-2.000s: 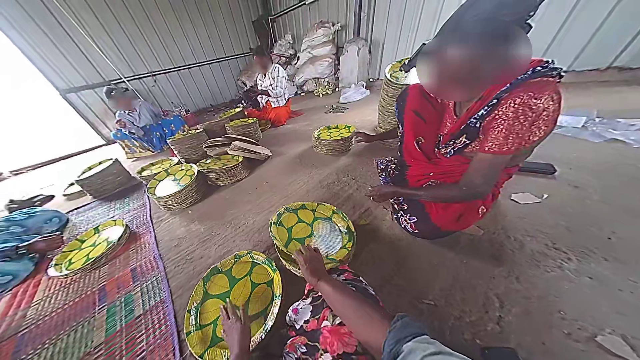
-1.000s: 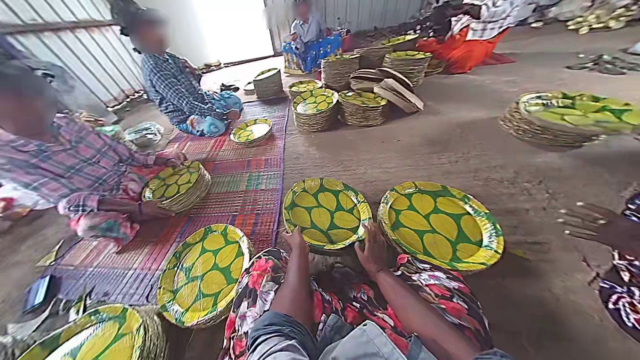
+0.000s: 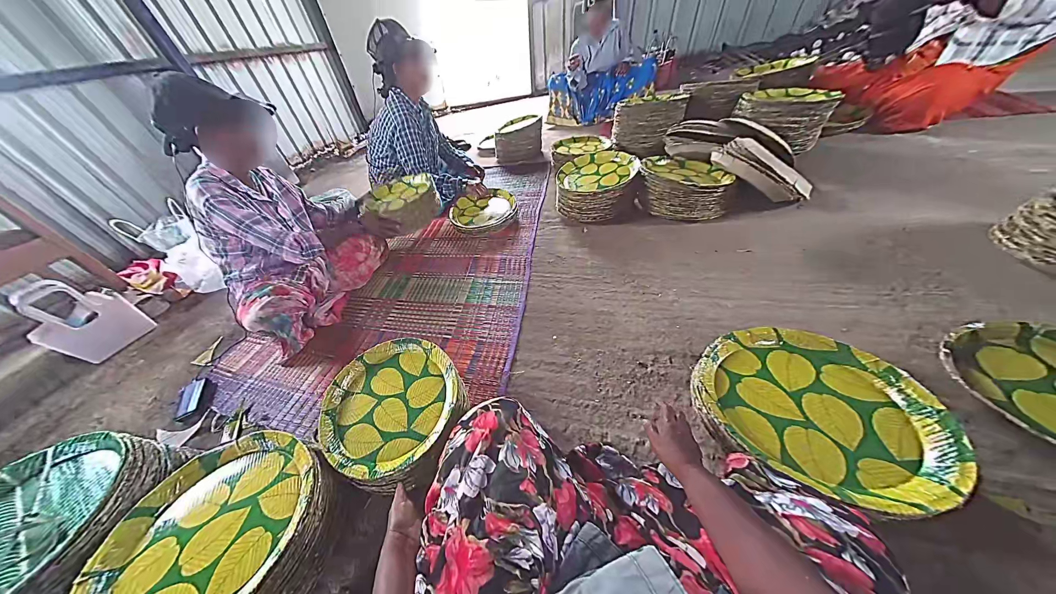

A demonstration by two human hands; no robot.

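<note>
My left hand (image 3: 404,513) is at the near edge of a stack of round plates with a green and yellow leaf pattern (image 3: 391,410), beside my left knee. Its fingertips are partly hidden under the rim, so its grip is unclear. My right hand (image 3: 673,437) is over the floor by my right knee, fingers apart and holding nothing. Just right of it lies a larger leaf-patterned plate stack (image 3: 825,419). Another leaf-patterned stack (image 3: 214,520) stands at the lower left, beside a stack with a green, shiny top (image 3: 62,487).
Two people (image 3: 256,223) (image 3: 417,132) sit by a woven mat (image 3: 445,289) at the left, handling plates. A third person (image 3: 601,62) sits at the back. Several plate stacks (image 3: 598,186) stand beyond the mat. A phone (image 3: 194,399) lies near the mat; another leaf-patterned plate (image 3: 1011,371) is at the right edge.
A second ago both hands were at a leaf-patterned plate in front of my lap. Now my hands are apart, and my right hand is off the plates.
</note>
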